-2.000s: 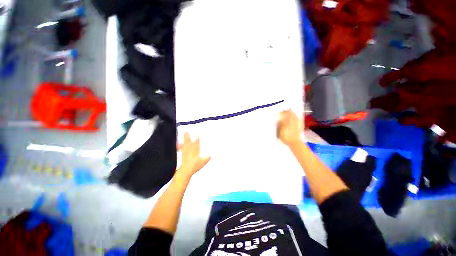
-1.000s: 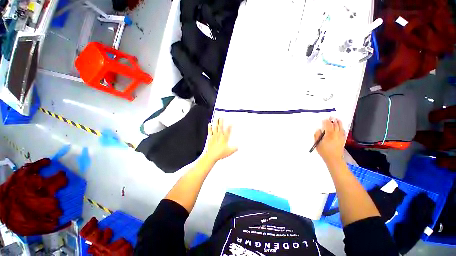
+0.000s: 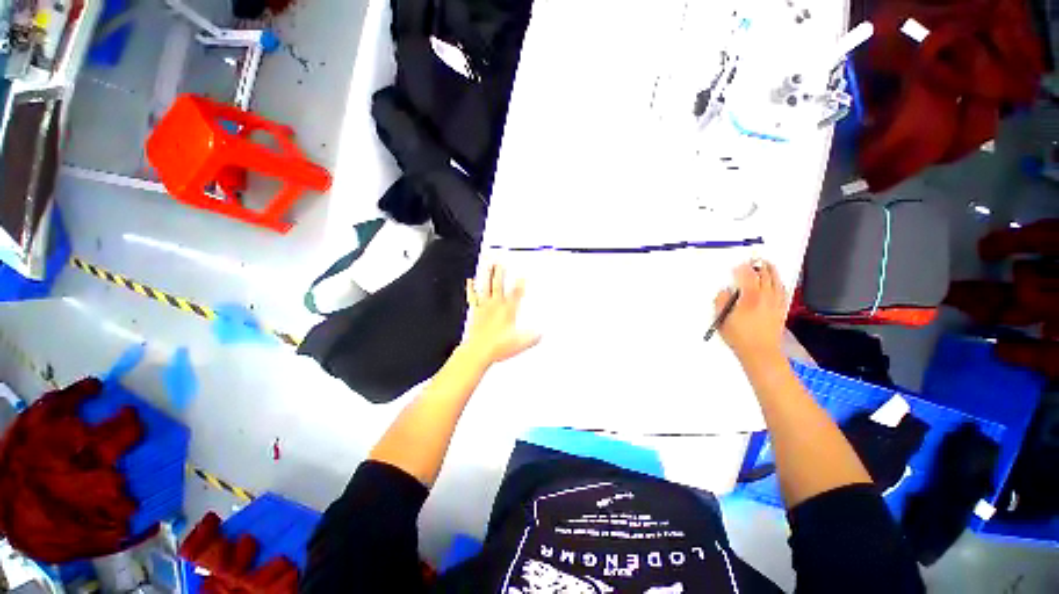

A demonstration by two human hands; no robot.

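A large white sheet (image 3: 616,337) lies in front of me and blends into the white tabletop. A thin black strip of cloth (image 3: 627,247) shows along its far edge. My left hand (image 3: 497,319) lies flat on the sheet's left side, fingers spread, just below the strip's left end. My right hand (image 3: 753,309) rests near the strip's right end and holds a thin dark pen (image 3: 721,314), which slants down to the left. Whether the pen tip touches the sheet cannot be told.
Black garments (image 3: 436,139) lie along the table's left side beside a white cloth bundle (image 3: 377,261). The sewing machine (image 3: 790,87) is at the far right. A red stool (image 3: 232,160) stands left, a grey-topped seat (image 3: 877,258) right. A blue crate (image 3: 813,389) is near my right arm.
Against one second ago, the whole view has shifted slightly. Both hands stay in about the same places on the sheet, and the pen is still in my right hand.
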